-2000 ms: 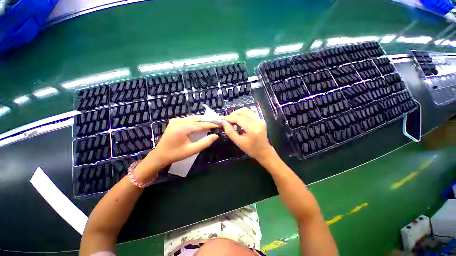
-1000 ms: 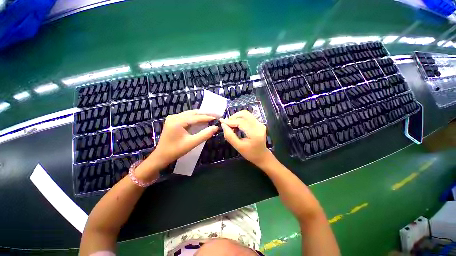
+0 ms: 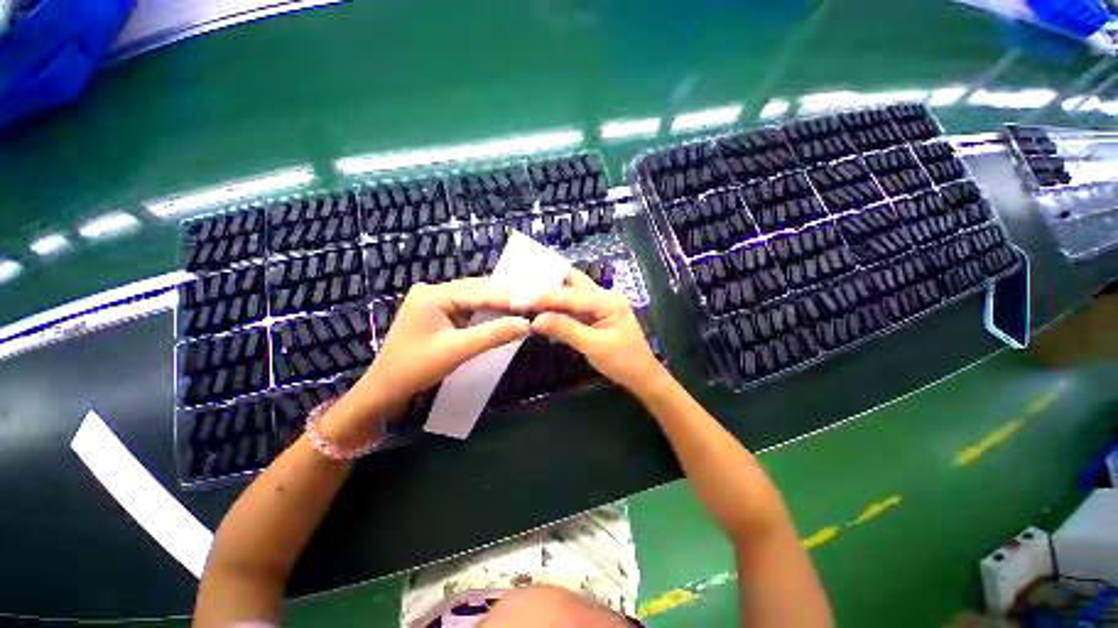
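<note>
My left hand (image 3: 444, 331) holds a white label strip (image 3: 472, 390) that slants above the near blister tray. The strip's upper end shows beyond my fingers and its lower end hangs toward me. My right hand (image 3: 595, 321) meets my left at the fingertips, over the strip. Its fingertips are pinched together; whether they hold anything is hidden. No black part can be made out between the fingertips. The blister tray (image 3: 272, 321) below is filled with rows of black parts (image 3: 224, 362). A silvery pocket shows near its right end.
A second blister tray (image 3: 846, 233) full of black parts lies to the right, with a dark, light-edged object (image 3: 1009, 309) at its corner. A third tray (image 3: 1085, 218) is at the far right. A spare white strip (image 3: 141, 491) lies at left. Blue items (image 3: 55, 55) are at top left.
The black part seen between my fingertips a second ago no longer shows. My right fingers have closed in against my left fingertips over the strip. The trays look unchanged.
</note>
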